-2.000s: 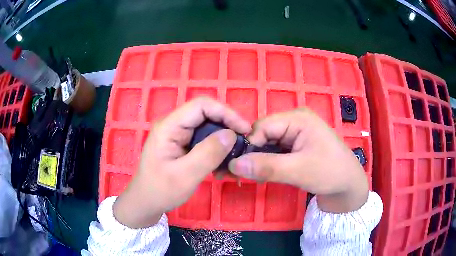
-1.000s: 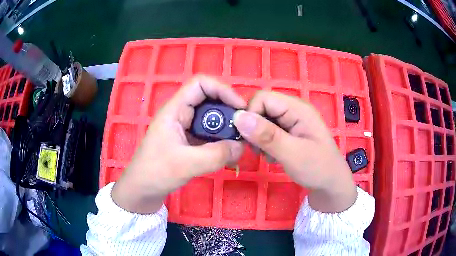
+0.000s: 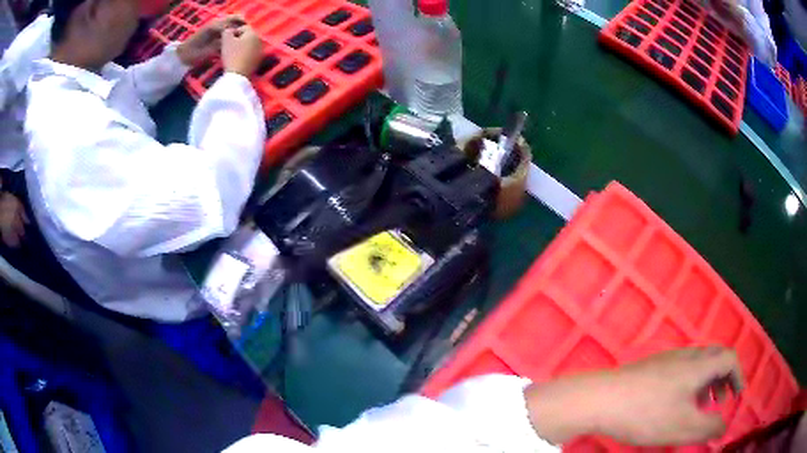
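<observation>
My left hand (image 3: 650,395) reaches in from the bottom over the red foam tray (image 3: 604,261) at lower right, fingers curled. A small dark patch with red shows between its thumb and fingers; whether this is a held watch body or a gap is unclear. My right hand is not recognisable; only a dark blurred shape shows at the lower right edge. The tray pockets in view hold no black pieces.
Left of the tray lie a black heap with a yellow label (image 3: 380,267), a brown tub (image 3: 513,181) and a red-capped bottle (image 3: 435,66). A co-worker in white (image 3: 133,186) works at a filled red tray (image 3: 332,53). Another filled tray (image 3: 681,55) stands upper right.
The view has swung left, bringing the co-worker and other trays into sight. The watch body seen between both hands is no longer recognisable. My right hand has left clear view.
</observation>
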